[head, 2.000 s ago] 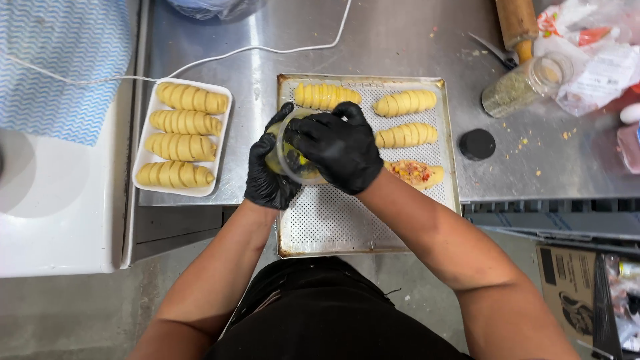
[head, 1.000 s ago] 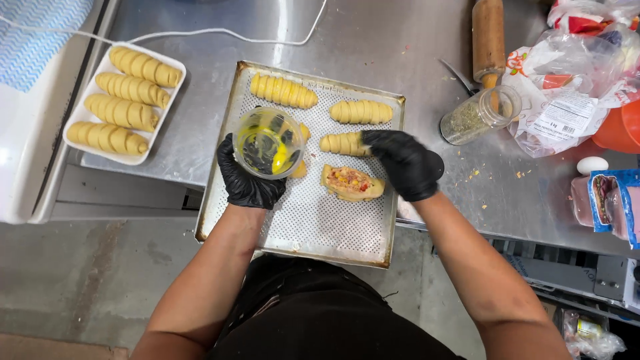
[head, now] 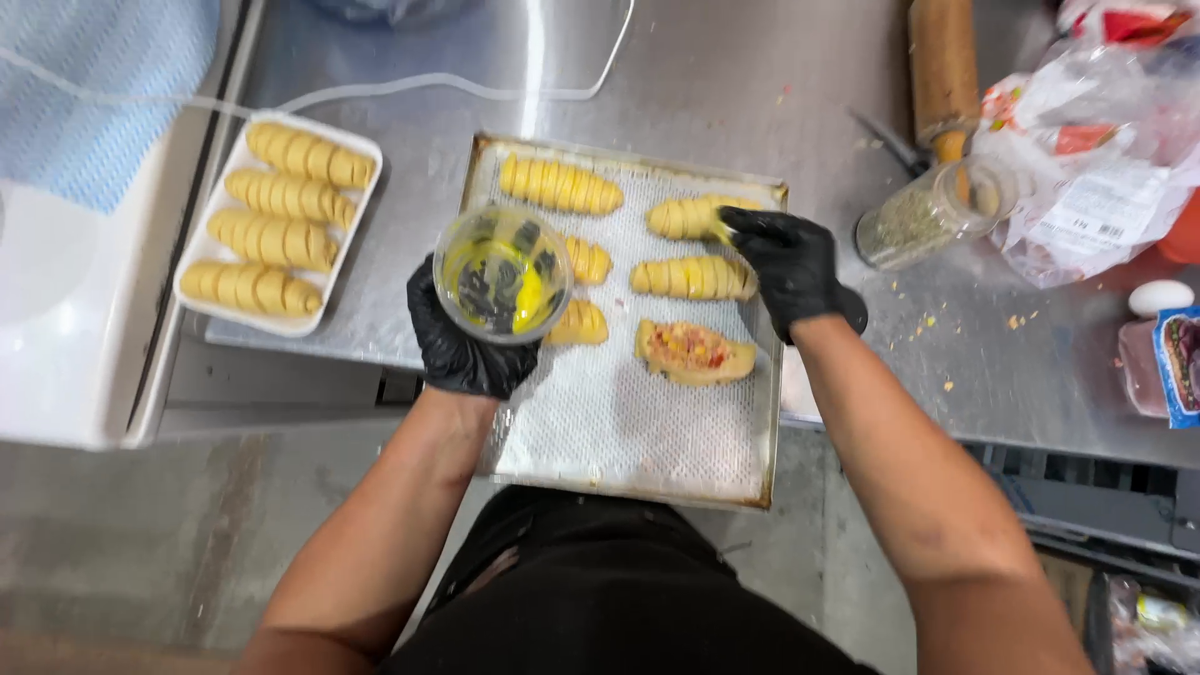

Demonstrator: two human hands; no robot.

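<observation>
My left hand (head: 469, 347), in a black glove, grips a clear plastic tub (head: 503, 275) with yellow liquid like beaten egg over the left part of a perforated baking tray (head: 637, 422). Gloved in black too, my right hand (head: 783, 262) is at the upper right pastry roll (head: 689, 217), its fingertips at the roll's right end; whether it holds a small brush cannot be told. Several sliced-top dough rolls lie on the tray, some glossy yellow, among them one at the upper left (head: 561, 184) and one at middle right (head: 694, 278). An open filled pastry (head: 696, 352) lies below.
At left, a white foam tray (head: 352, 234) carries several more rolls. A glass jar of dried herbs (head: 923, 211), a wooden rolling pin (head: 942, 70), a knife (head: 889, 142), plastic bags (head: 1078, 187) and a white egg (head: 1161, 298) are on the steel table at right. A white cable (head: 422, 82) crosses behind.
My right hand has gone from inside the tub to the right side of the tray, and now reaches the upper right roll. My left hand still holds the tub.
</observation>
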